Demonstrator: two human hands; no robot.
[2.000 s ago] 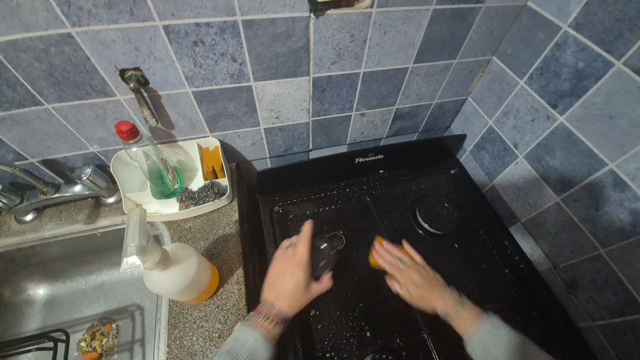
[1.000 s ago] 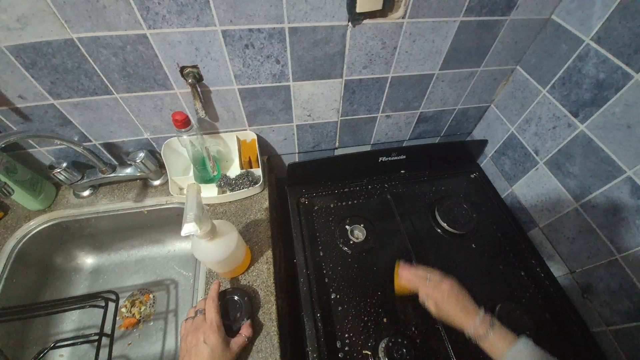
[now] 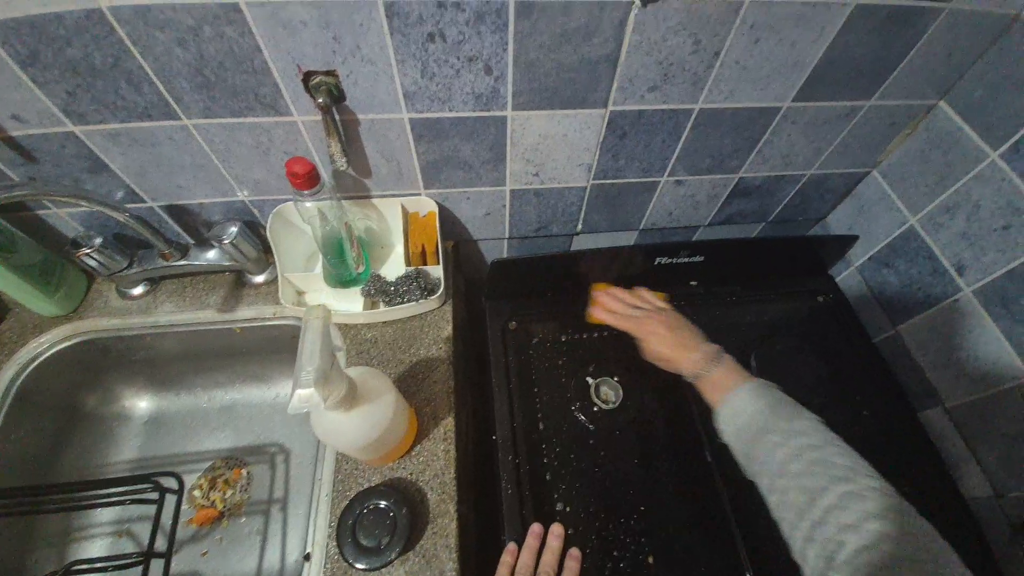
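My right hand [image 3: 652, 328] presses a yellow-orange sponge [image 3: 598, 304] onto the back left part of the black stovetop [image 3: 640, 480], just below its raised back edge. The hand is slightly blurred. At the bottom of the view, my left hand [image 3: 539, 554] shows only its fingertips, over the stove's front left area; what lies under its palm is out of view. An uncapped burner base [image 3: 606, 393] sits between the hands, with wet drops around it. A round black burner cap [image 3: 374, 528] lies on the speckled counter, left of my left hand.
A spray bottle [image 3: 364, 416] with orange liquid stands beside the steel sink [image 3: 160, 384]. The sink holds a black pan support [image 3: 96, 490] and food scraps [image 3: 218, 490]. Behind are a white caddy [image 3: 364, 316] with a green soap bottle [image 3: 340, 240] and steel wool [image 3: 402, 286], and a faucet [image 3: 192, 256].
My left hand has let go of the black burner cap, now on the counter, and moved right to the stove. My right hand has moved with the sponge to the back of the stovetop.
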